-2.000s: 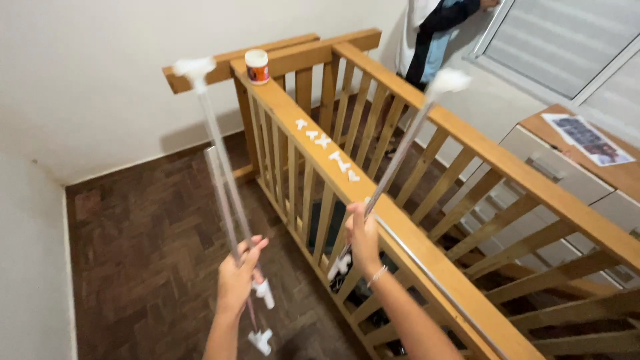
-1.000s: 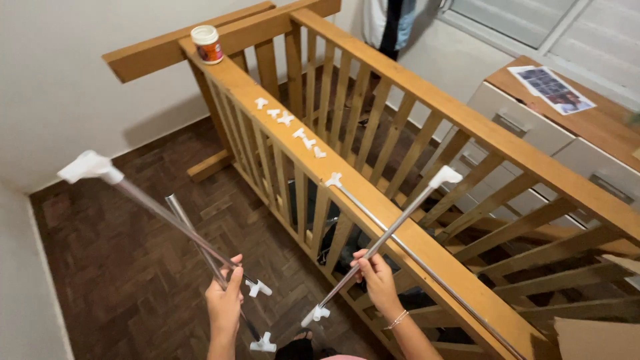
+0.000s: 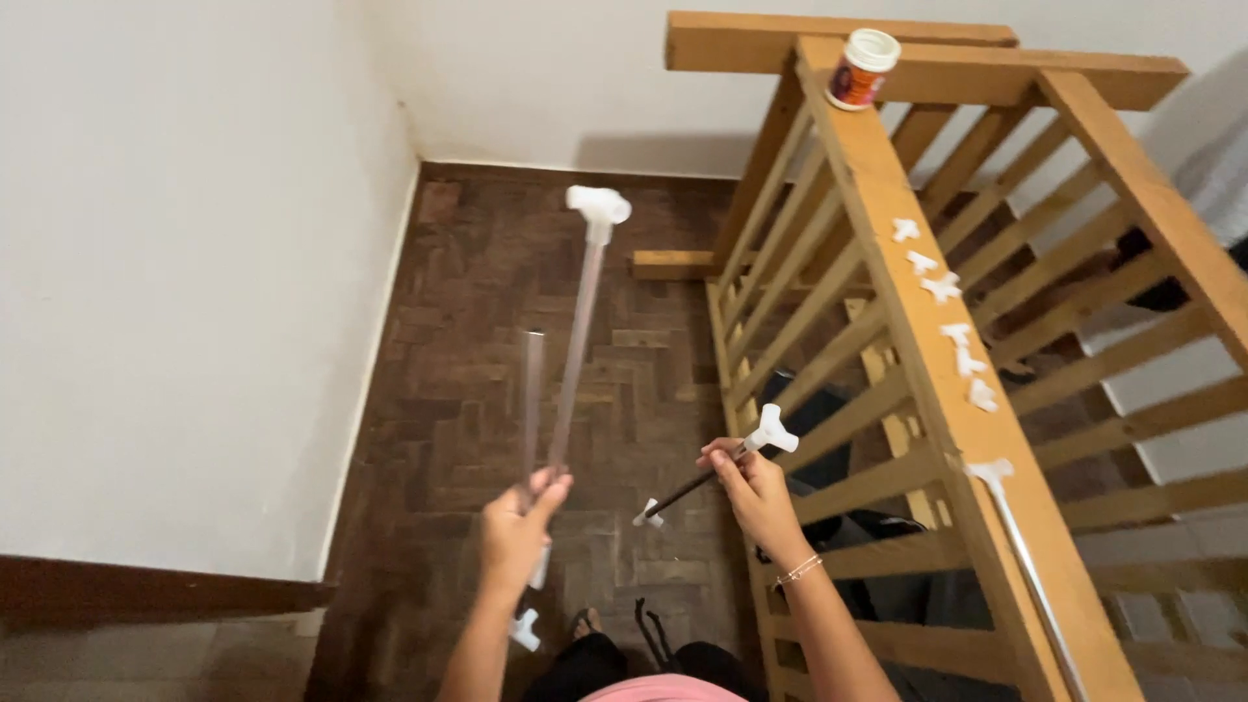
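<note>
My left hand [image 3: 525, 517] grips metal tubes, blurred by motion; one tube [image 3: 580, 341] rises to a white plastic connector [image 3: 599, 207], and another has a bare upper end. More white connectors show below that hand. My right hand [image 3: 749, 478] holds a dark-looking tube [image 3: 682, 489] near its upper white three-way connector [image 3: 771, 429]; a second white connector [image 3: 649, 513] is at its lower end. On the wooden rail to the right lie several loose white connectors [image 3: 942, 287] in a row and a metal tube [image 3: 1033, 575] with a white connector on its end.
A wooden slatted frame [image 3: 882, 195] stands at the right, with a white jar with an orange label [image 3: 863, 70] on its far corner. A wooden beam end [image 3: 673, 264] juts out low over the parquet floor [image 3: 468, 390]. White walls [image 3: 195, 244] bound the left and far sides.
The view has swung left. The tubes in my left hand now point more upright. The right-hand tube no longer crosses in front of the rail; it is beside the frame, over the floor.
</note>
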